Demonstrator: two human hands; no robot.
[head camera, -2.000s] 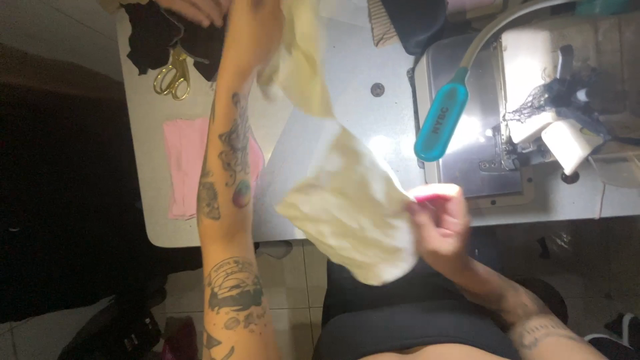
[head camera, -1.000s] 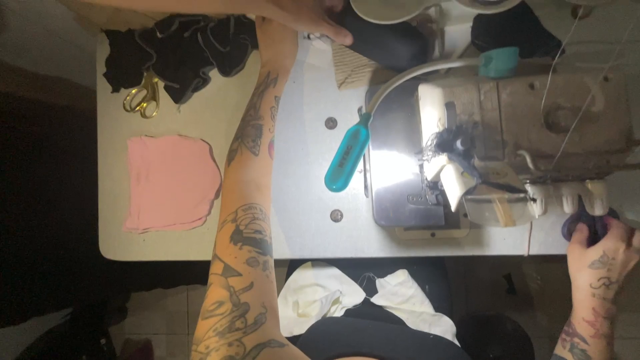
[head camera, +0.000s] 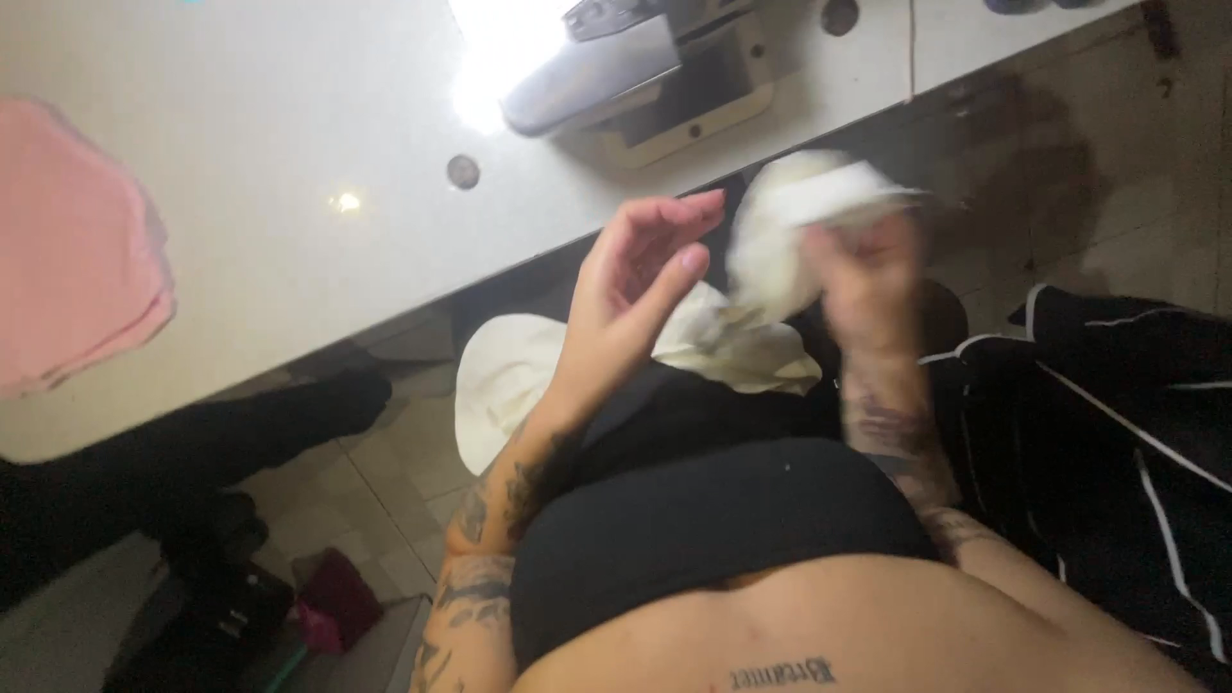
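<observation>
My left hand (head camera: 640, 269) is over my lap, fingers apart and curved, with nothing in it. My right hand (head camera: 866, 274), blurred by motion, grips a cream fabric piece (head camera: 784, 231) at its upper part and lifts it beside the table edge. Below, more cream fabric (head camera: 510, 375) lies across my lap and hangs to the left of my left wrist; whether it is joined to the lifted piece I cannot tell. The metal plate of a sewing machine (head camera: 597, 77) shows above my hands, brightly lit.
Pink fabric pieces (head camera: 77, 250) lie on the left of the white table (head camera: 318, 260). The table's front edge runs slantwise above my lap. Black fabric with light edging (head camera: 1107, 404) is at the right. A dark pink item (head camera: 337, 597) is low on the left.
My right hand has left the machine's right side and now holds up cream fabric that lay on my lap. My left hand has come back from the far side of the table. The view has shifted strongly downward.
</observation>
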